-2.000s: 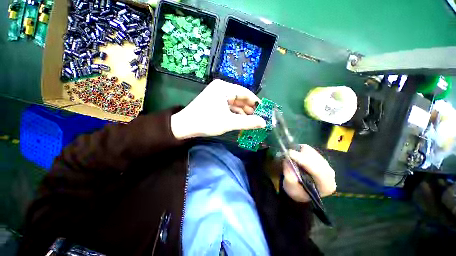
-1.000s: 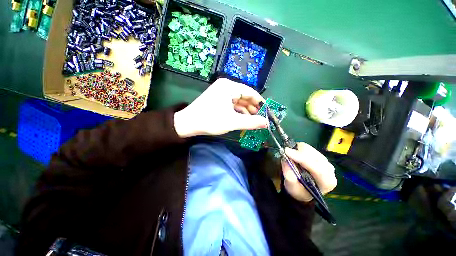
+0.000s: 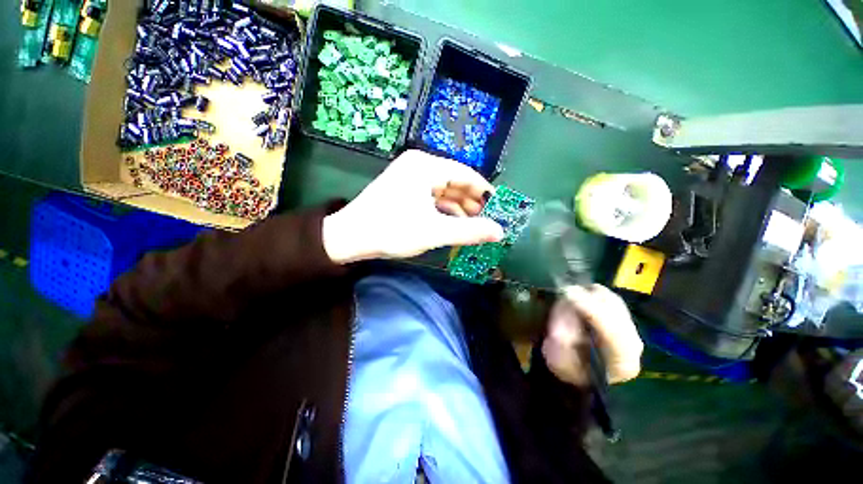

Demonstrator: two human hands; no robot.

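Observation:
My left hand holds a small green circuit board near the middle of the view, with the thumb across it and the fingers behind. The board is tilted, and small pale dots show on its face. My right hand, blurred, is closed around the black handle of the soldering iron. The iron's front part points up toward the bench and is too blurred to make out its tip. It is to the right of the board, apart from it.
A brown carton holds dark cylinders and small copper-red parts. Black bins hold green blocks and blue pieces. A round whitish tub, a yellow square and a dark box stand right. Boards lie far left.
The iron was over the board a second ago; my right hand has moved it slightly right, away from the board. My left hand and the board have barely moved.

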